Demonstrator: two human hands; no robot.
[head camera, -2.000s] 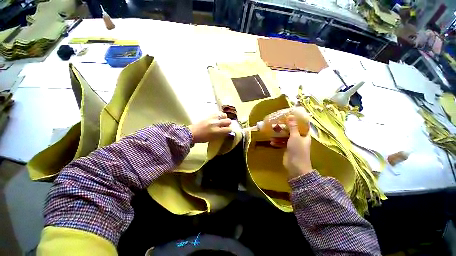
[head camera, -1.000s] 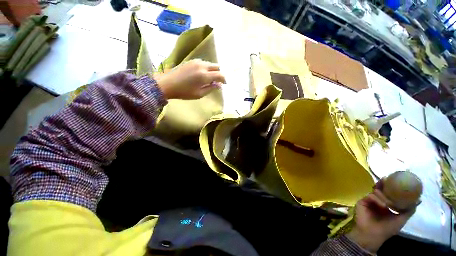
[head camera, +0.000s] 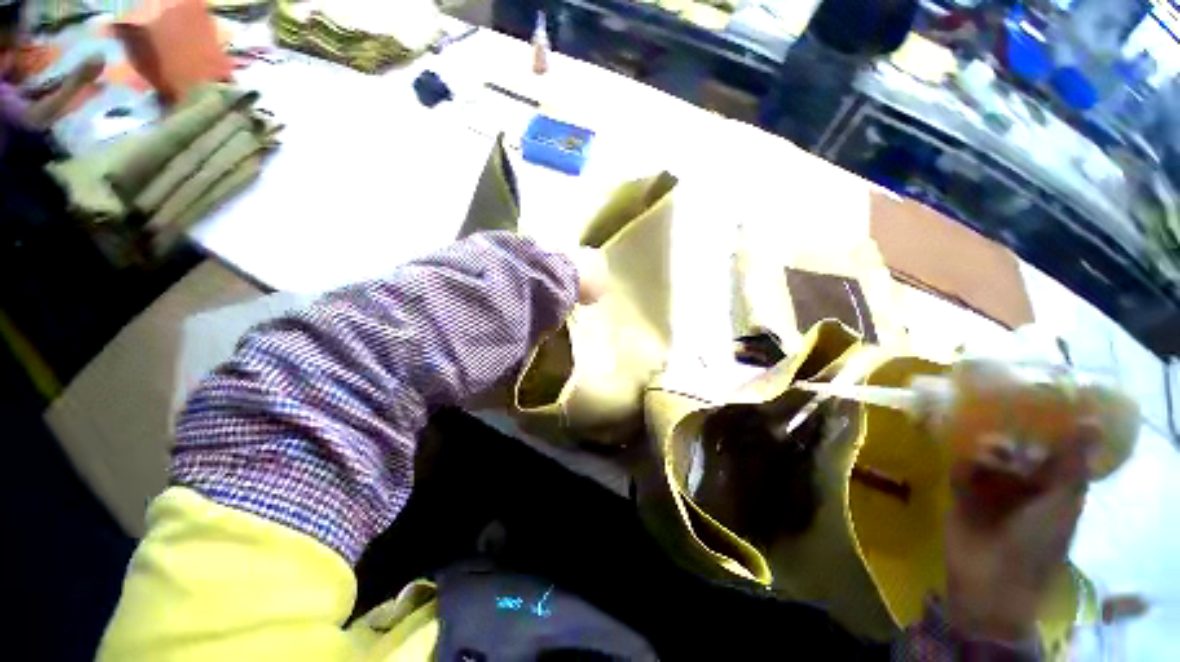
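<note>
My right hand (head camera: 1016, 537), blurred, grips a squeeze bottle (head camera: 1035, 420) with amber contents. Its pale nozzle points left, across the openings of the middle khaki bag (head camera: 705, 498) and the right, yellow-lined bag (head camera: 893, 472). Whether the tip touches anything is unclear. My left hand (head camera: 591, 276) is mostly hidden by its checked sleeve. It is at the left khaki bag (head camera: 634, 317), and its fingers cannot be made out. The bags stand open-topped along the table's near edge. A flat khaki panel with a dark patch (head camera: 828, 304) lies behind them.
A blue tray (head camera: 557, 145), a black lump (head camera: 432, 88) and another small bottle (head camera: 540, 45) are at the back. A brown board (head camera: 951, 259) lies back right. Folded khaki pieces (head camera: 194, 168) and a grey sheet (head camera: 233, 339) are left. Another person's hand (head camera: 65, 93) shows far left.
The view has swung left. My right hand has brought the bottle up from the lower right, nozzle now over the bags. My left hand has gone lower, beside the left bag.
</note>
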